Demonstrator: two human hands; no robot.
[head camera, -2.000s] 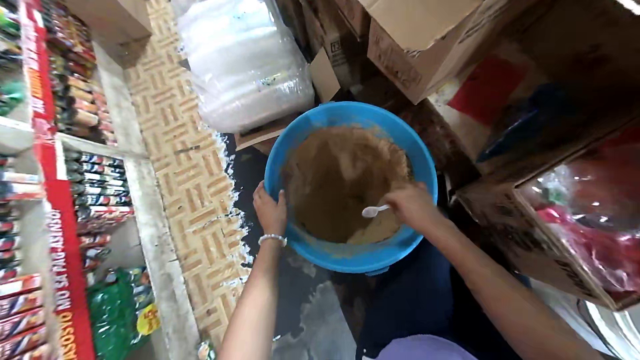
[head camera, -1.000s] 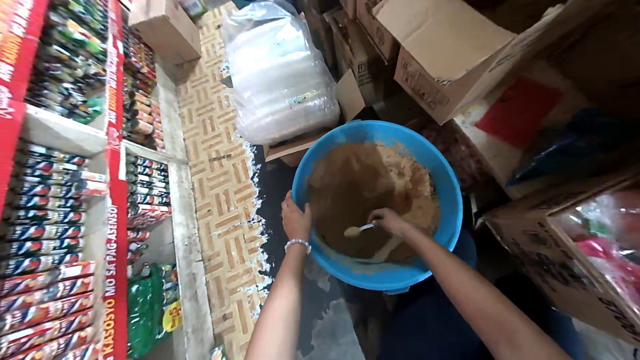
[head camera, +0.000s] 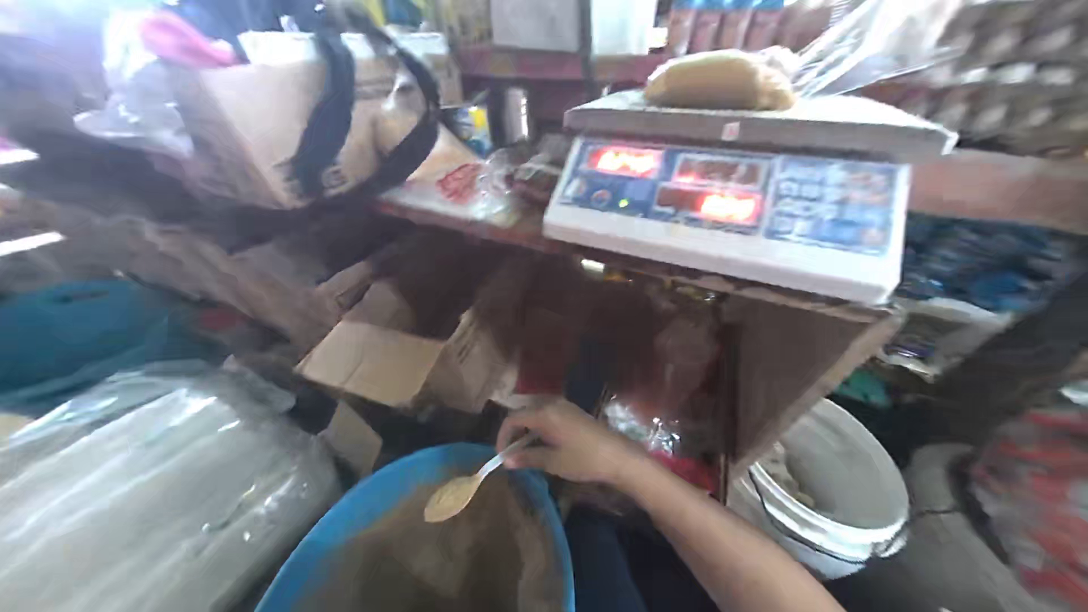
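Note:
My right hand (head camera: 557, 442) grips the handle of a plastic spoon (head camera: 459, 495), whose bowl carries a heap of tan powder. The spoon is over a blue plastic basin (head camera: 340, 535), which holds brown powder (head camera: 442, 561). My left hand is outside the view. Above and to the right, a digital scale (head camera: 727, 212) with lit red digits stands on a table, and a plastic bag of tan powder (head camera: 718, 79) lies on its pan.
Clear plastic packs (head camera: 170, 493) lie left of the basin. An open cardboard box (head camera: 374, 353) is under the table (head camera: 807, 382). A white bucket (head camera: 837, 476) stands at the right, and a larger carton (head camera: 272, 119) with a black strap is at the upper left.
The view has swung up and across to the scale. My right hand has lifted the spoon, now heaped with powder, from low in the basin to above its far rim. My left hand has left the view.

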